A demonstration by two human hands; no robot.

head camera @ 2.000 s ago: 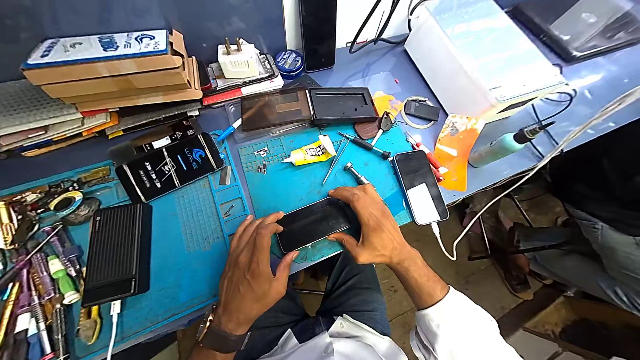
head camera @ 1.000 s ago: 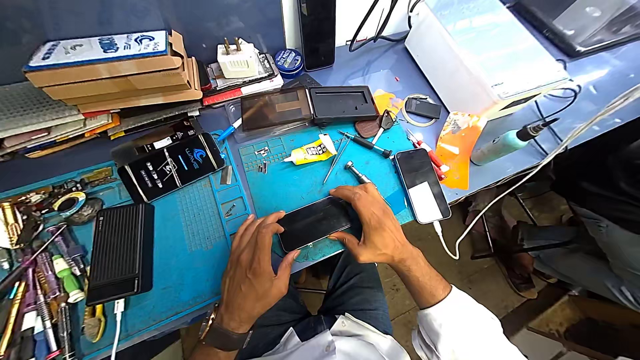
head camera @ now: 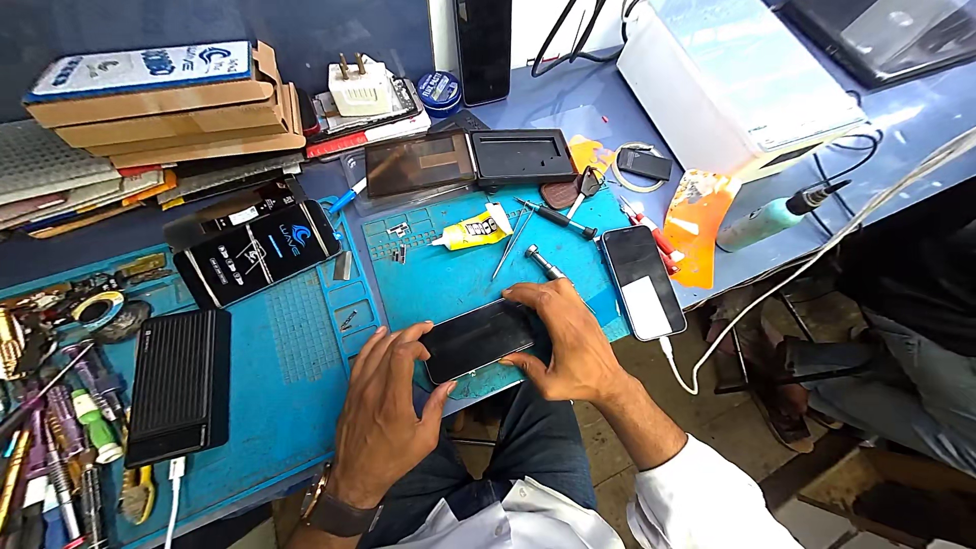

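Note:
A smartphone with a dark screen (head camera: 480,339) lies at the front edge of the blue work mat. My right hand (head camera: 568,339) grips its right end, fingers over the far edge and thumb at the near edge. At its left end is my left hand (head camera: 393,404), fingertips and thumb on the phone's corners. Beyond the phone lie a yellow glue tube (head camera: 476,230), metal tweezers (head camera: 511,245), a screwdriver with a black handle (head camera: 564,221) and a metal precision screwdriver (head camera: 544,263). A second smartphone (head camera: 644,282), with a white cable plugged in, rests to the right.
On the left are a black ribbed power bank (head camera: 179,385), a phone in printed film (head camera: 259,252) and many screwdrivers (head camera: 95,423). Cardboard boxes (head camera: 175,103), an open black case (head camera: 522,152) and a white box (head camera: 732,91) stand behind. A person's leg (head camera: 892,389) shows at right.

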